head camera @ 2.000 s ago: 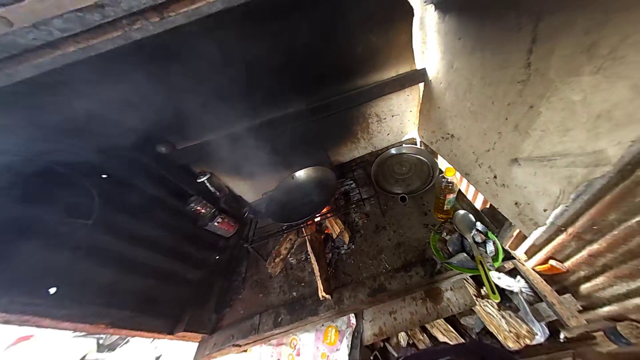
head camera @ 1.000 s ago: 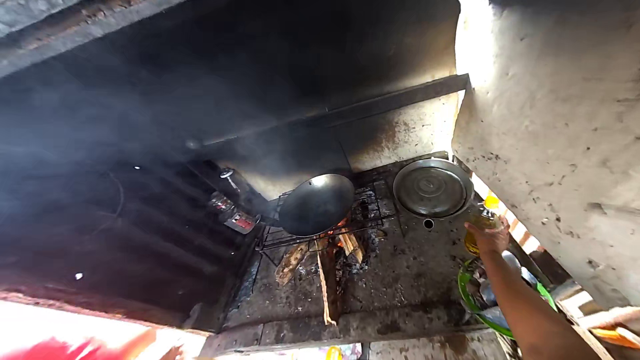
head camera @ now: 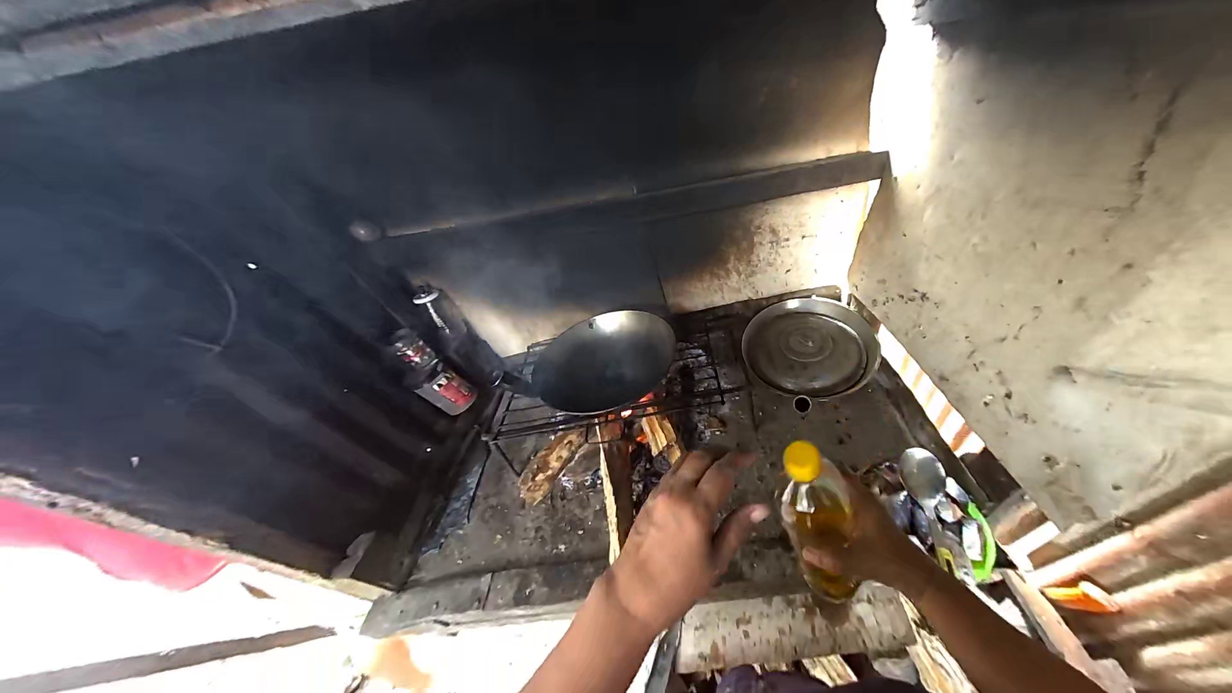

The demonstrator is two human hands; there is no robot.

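My right hand [head camera: 861, 539] holds a clear bottle of yellow oil [head camera: 818, 525] with a yellow cap [head camera: 801, 462], upright over the front of the hearth. To its left my left hand [head camera: 679, 529] is raised with fingers apart, holding nothing. Beyond the hands a dark wok [head camera: 606, 364] rests on a wire grill [head camera: 520, 414] over burning firewood [head camera: 616, 481]. A round metal pan with a lid [head camera: 808, 348] stands right of the wok. Right of the bottle, a green basin [head camera: 982, 544] holds a metal ladle [head camera: 923, 474] and other utensils.
A dark bottle and a packet with red print [head camera: 448, 390] stand by the left wall. Smoke hangs over the wok. A wooden beam [head camera: 770, 183] crosses the sooty back wall. An orange-handled thing [head camera: 1083, 597] lies near the corrugated metal at right. Cut wood shows below the front edge.
The oil bottle stood beside the green basin; my right hand then took hold of it and has brought it left and nearer. My left hand has come into view.
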